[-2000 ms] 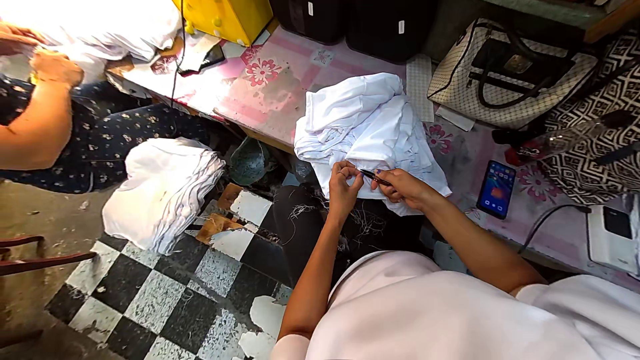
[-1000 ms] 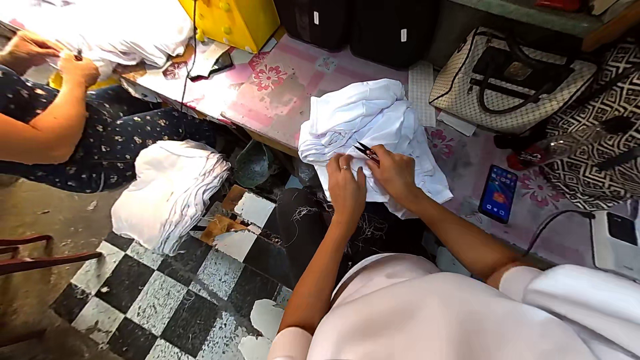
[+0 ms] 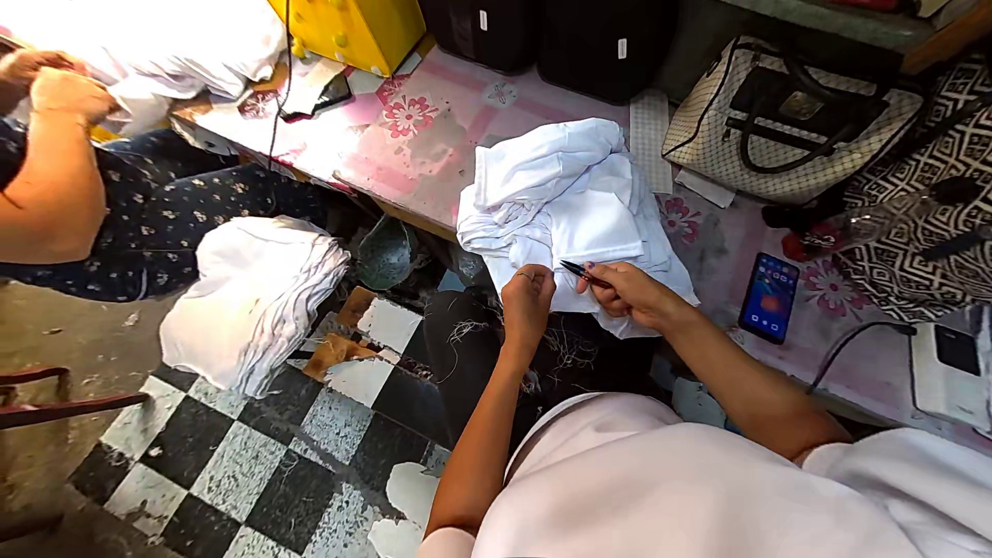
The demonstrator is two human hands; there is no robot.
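Observation:
A pile of white cloth garments [image 3: 593, 225] lies at the table's near edge and hangs over toward my lap. My right hand [image 3: 624, 291] grips small dark thread snips [image 3: 575, 270], their points toward my other hand. With fingertips pinched together at the pile's lower edge, my left hand [image 3: 529, 298] seems to hold a bit of the white cloth or a thread; which one is too small to tell. A little space separates the two hands. Loose thread clippings [image 3: 570, 349] lie on my dark trousers.
A smartphone [image 3: 769, 297] with a lit screen, a checked handbag [image 3: 790, 124] and a plastic bottle [image 3: 852, 225] are on the right. Another person's hands [image 3: 66, 89] work at white cloth on the left. A stack of white garments [image 3: 248, 298] hangs beside that person. A yellow container [image 3: 356, 31] stands behind.
My right hand with the snips has moved back from my left hand, which stays at the cloth's lower edge. The snips' blades looked apart one second ago and look closer together now.

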